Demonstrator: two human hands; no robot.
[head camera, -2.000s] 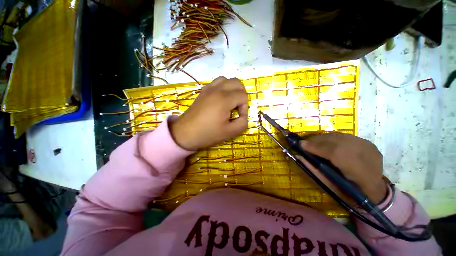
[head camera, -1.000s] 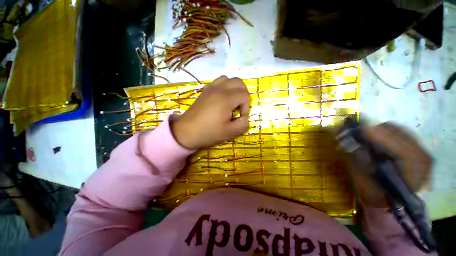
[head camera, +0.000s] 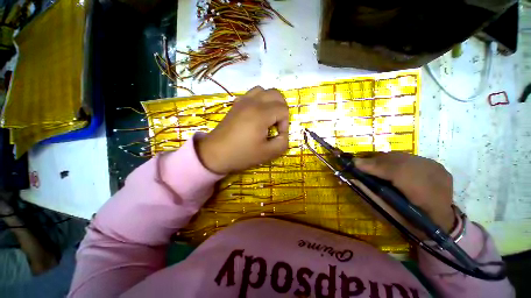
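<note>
A shiny yellow gridded panel (head camera: 349, 186) lies in front of me, with rows of thin red-brown lead wires (head camera: 192, 119) on its left part. My left hand (head camera: 250, 132) rests on the panel, fingers curled and pinched; what is between the fingertips is too small to tell. My right hand (head camera: 410, 183) holds a dark soldering iron (head camera: 387, 195) like a pen. Its thin tip points up-left to the panel just right of my left fingers. A thin dark feed tube (head camera: 329, 165) runs beside the iron and ends near its tip.
A heap of loose wires (head camera: 230, 35) lies beyond the panel on the white bench (head camera: 291, 55). A brown box (head camera: 372, 61) with a dark opening stands at the back right. Stacked yellow sheets (head camera: 46, 70) sit in a blue tray at left. Another person's arm (head camera: 32, 244) shows at lower left.
A second ago my right hand and the iron were blurred, drawn back to the right. Now the iron's tip is back beside my left fingers. My left hand has stayed in place.
</note>
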